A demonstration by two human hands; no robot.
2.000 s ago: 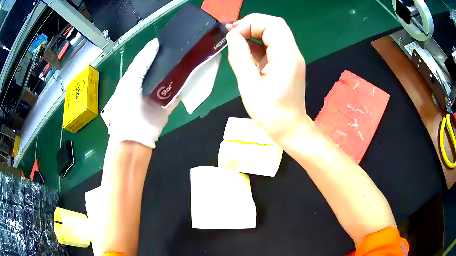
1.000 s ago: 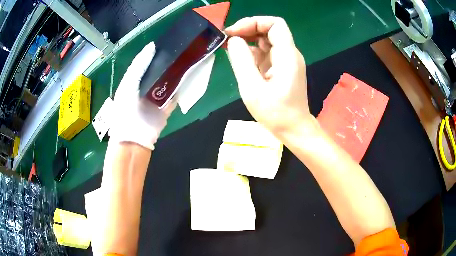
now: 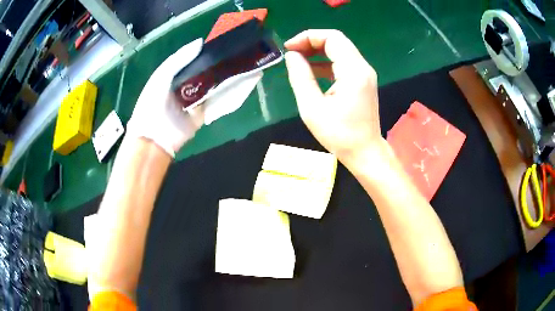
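Observation:
My left hand (image 3: 167, 103), in a white glove, holds a black box-shaped unit (image 3: 231, 51) by its left end. Its glossy dark red front with a round "Star" logo faces me, tilted up to the right. A thin whitish edge runs along the front's lower side. My bare right hand (image 3: 341, 91) has thumb and index fingertip nearly together at the unit's right front corner; whether they pinch anything is too small to tell. A white sheet (image 3: 234, 97) hangs below the unit, partly hidden by it. White-yellow paper pieces (image 3: 255, 240) lie on the black mat.
A green belt (image 3: 389, 54) runs behind, with a red pad (image 3: 240, 21), a white plate (image 3: 108, 136) and a yellow box (image 3: 75, 116). A red sheet (image 3: 426, 149) lies right on the mat, scissors (image 3: 532, 197) farther right. Crinkled dark film (image 3: 24, 255) is at the left edge.
The unit has turned flatter, its right end lower. The white plate on the belt has moved left, out from behind my left hand. The view has shifted slightly. My right fingertips remain by the corner.

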